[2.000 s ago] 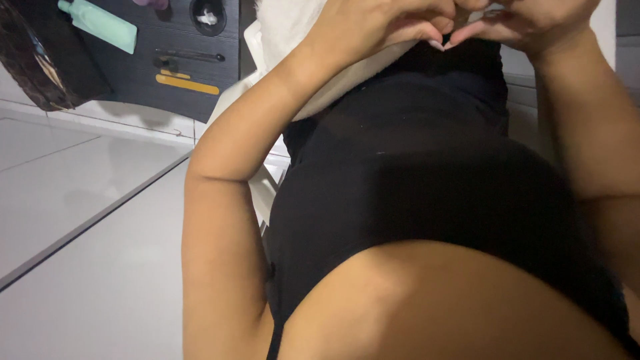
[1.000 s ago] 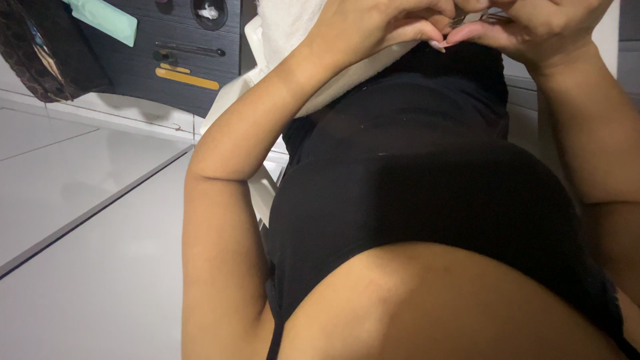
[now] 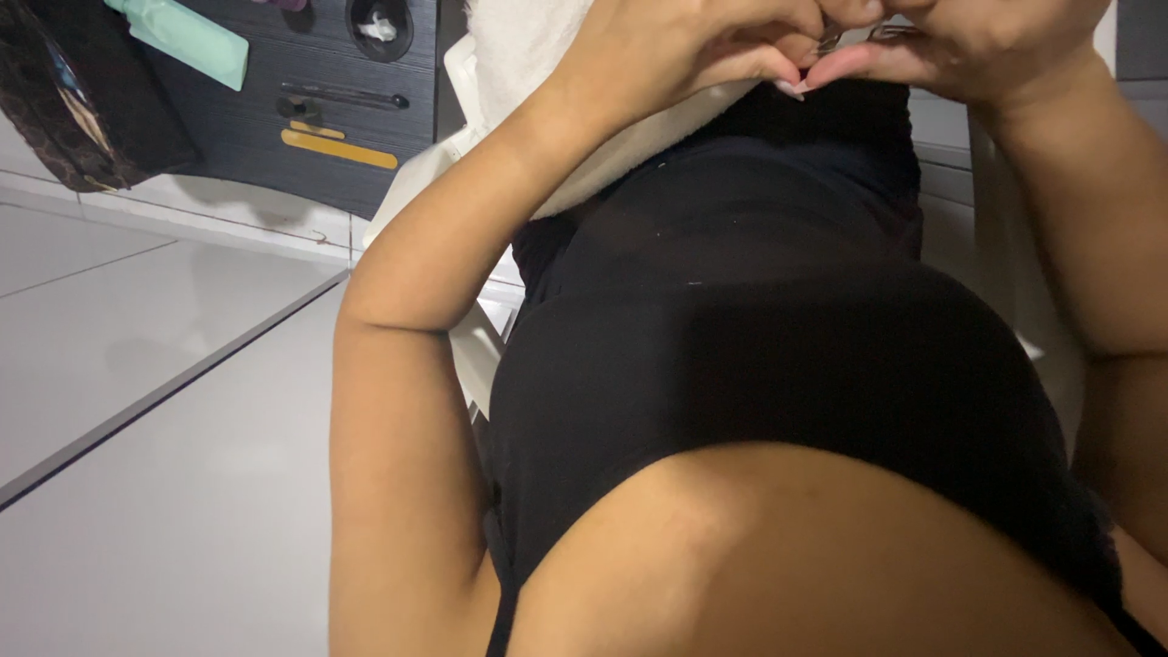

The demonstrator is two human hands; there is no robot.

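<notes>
My left hand (image 3: 707,55) is bent at the top of the view, over a fluffy white towel (image 3: 630,160). To its right is my right hand (image 3: 976,46), fingers curled around a small metal tool (image 3: 858,36), of which only thin shiny parts show between the hands. The tips of both thumbs nearly meet. Some fingers of both hands are cut off by the top edge, so whether the left one grips anything is hidden.
On a dark wooden tabletop (image 3: 246,137) at upper left lie a mint-green bottle (image 3: 196,41), a round black dish (image 3: 401,32) with white cotton, a thin dark stick (image 3: 347,95) and yellow nail files (image 3: 338,149). A dark patterned bag (image 3: 137,119) sits at the left edge.
</notes>
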